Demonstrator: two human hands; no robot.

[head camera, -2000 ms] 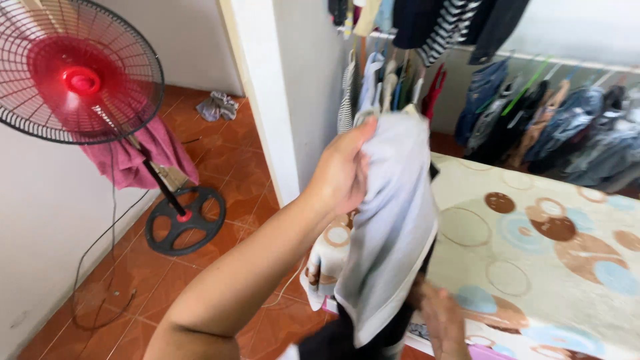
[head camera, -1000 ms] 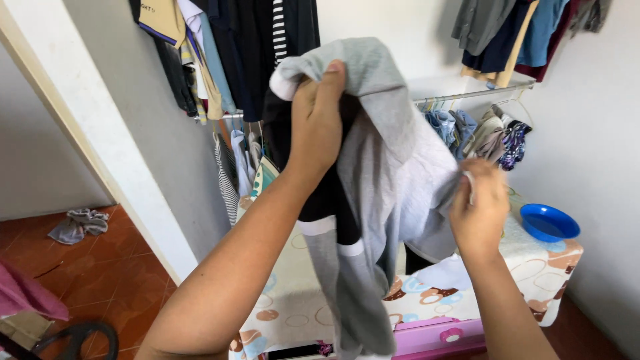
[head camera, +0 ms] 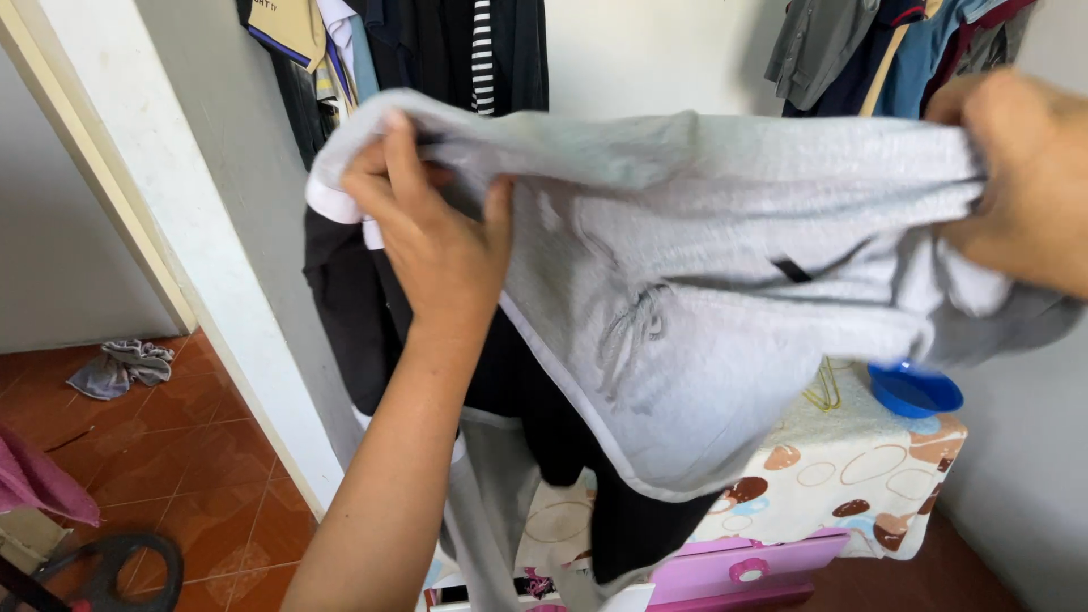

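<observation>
A grey, black and white garment of knit cloth hangs stretched between my two hands, its grey part spread wide. On the left side, my left hand grips its upper edge, with fingers partly inside the fold. The upper right edge is bunched in my right hand, which is blurred and cut off by the frame's edge. Black and grey portions dangle below my left hand, over the front of a cloth-covered surface.
A patterned cloth covers a pink drawer unit carrying a blue bowl and a yellow hanger. Clothes hang behind, with more hanging clothes at the right. Left are a wall edge, floor cloths and a fan base.
The garment was bunched together one second ago and is now spread wide. My right hand has moved up and to the right, away from my left hand.
</observation>
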